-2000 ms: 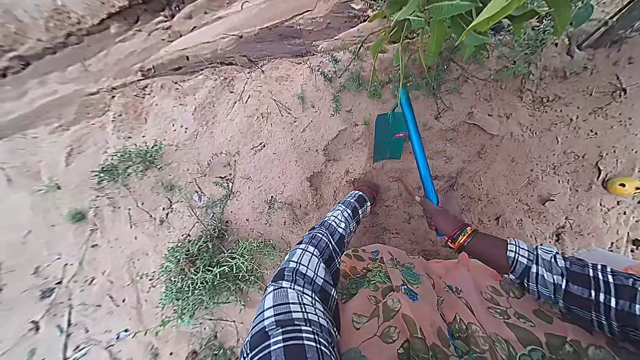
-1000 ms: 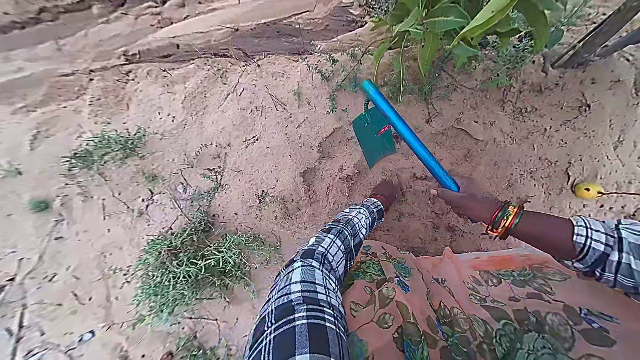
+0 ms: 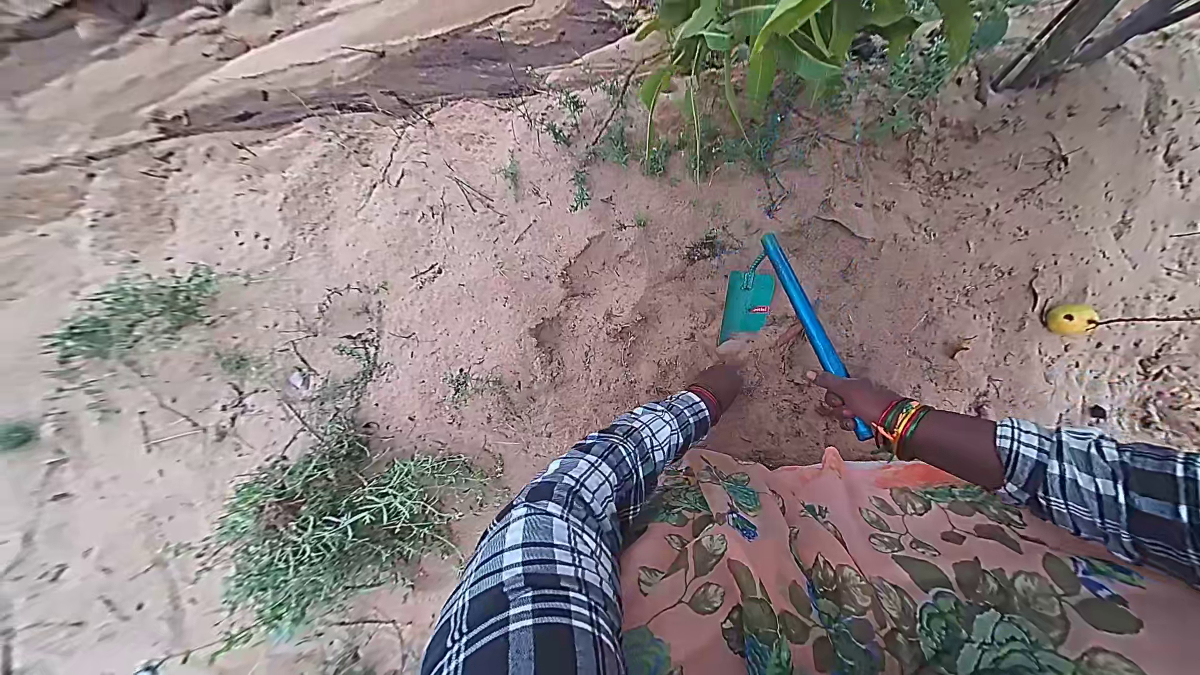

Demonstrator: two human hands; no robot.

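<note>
My right hand (image 3: 851, 397) is closed around the lower end of the blue handle of a hand hoe (image 3: 804, 314). The hoe's green metal blade (image 3: 747, 302) hangs from a thin neck at the top of the handle, with its lower edge at the soil. Just below the blade, my left hand (image 3: 720, 380) reaches down to the loose sandy soil; its fingers are blurred and partly soil-coloured, so whether they hold anything cannot be told.
A leafy green plant (image 3: 797, 47) overhangs the top, beside woody stems (image 3: 1059, 42). Low weeds (image 3: 328, 525) grow at the left. A yellow round object (image 3: 1072, 319) lies at the right. Floral cloth (image 3: 844, 562) covers my lap.
Compared with one second ago, the hoe stands more upright and its blade has come down close to my left hand. My right hand has kept its hold on the handle.
</note>
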